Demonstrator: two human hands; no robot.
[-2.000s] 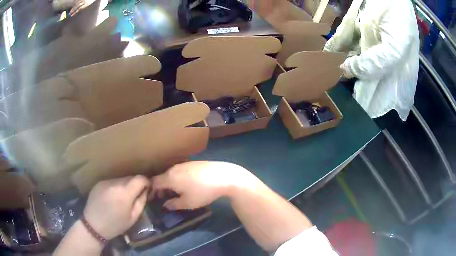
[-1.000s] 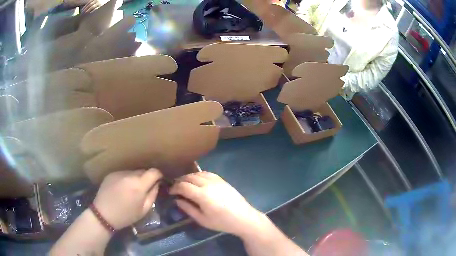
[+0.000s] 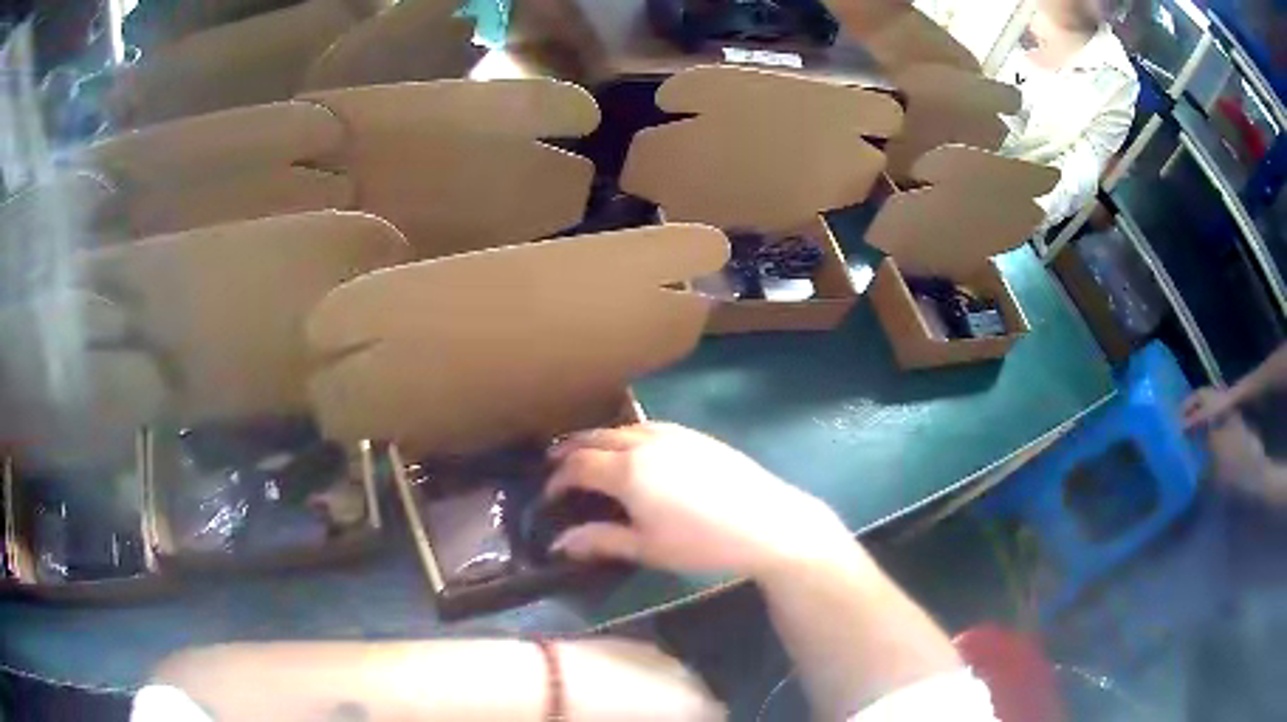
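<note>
An open brown carton (image 3: pixel 508 595) stands in front of me with its lid (image 3: pixel 515 332) up. A clear shiny bag (image 3: pixel 473 543) with a greyish item lies in its left part. My right hand (image 3: pixel 656 494) reaches into the right part, fingers and thumb curled around a black adapter (image 3: pixel 568 519), which they partly cover. Dark cord along the back is hard to make out. My left hand (image 3: pixel 635 683) is low, in front of the table edge, below a red bracelet on the wrist; its fingers are cut off by the bottom edge.
Open cartons with contents stand to the left (image 3: pixel 261 543) and behind right (image 3: pixel 776 313), (image 3: pixel 949 346). A black bag (image 3: pixel 748 21) is at the back. At the right are a blue stool (image 3: pixel 1115 473), a red stool (image 3: pixel 1009 674), a person in white (image 3: pixel 1080 120) and another person's arm (image 3: pixel 1249 395).
My left hand has left the carton and moved down and right to the bottom edge. My right hand stays at the carton. The view has shifted; a blue stool and another arm show more at right.
</note>
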